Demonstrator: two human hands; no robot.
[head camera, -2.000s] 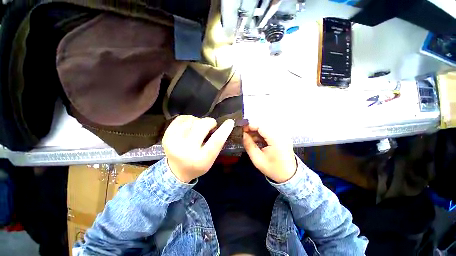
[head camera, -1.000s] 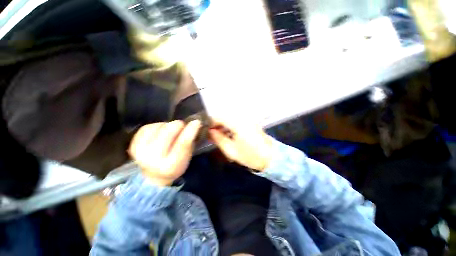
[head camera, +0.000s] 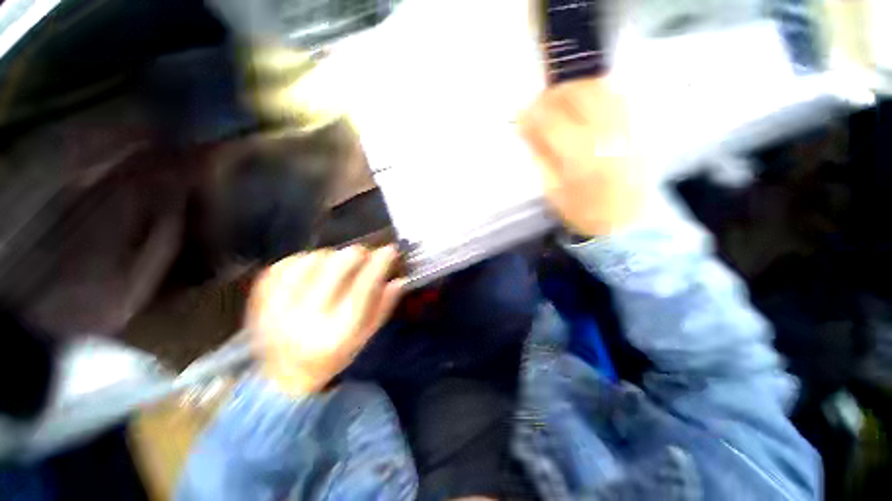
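The dark garment (head camera: 88, 235) lies heaped at the left of the white table, blurred. Its reddish-brown panel and dark strip end near the table's front edge. My left hand (head camera: 318, 308) grips the garment's edge there, fingers closed over the cloth. My right hand (head camera: 587, 157) is off the cloth, over the table just below the phone (head camera: 574, 39). It is blurred; whether its fingers hold anything cannot be told.
The white table's front edge (head camera: 479, 245) runs slanting up to the right. Machine parts (head camera: 303, 20) show cut off at the top. Cardboard (head camera: 166, 440) is below at the left. Dark cloth lies below the table at the right.
My right hand has let go of the cloth edge and moved up and right towards the phone. My left hand has stayed on the cloth. The view has tilted and shifted right.
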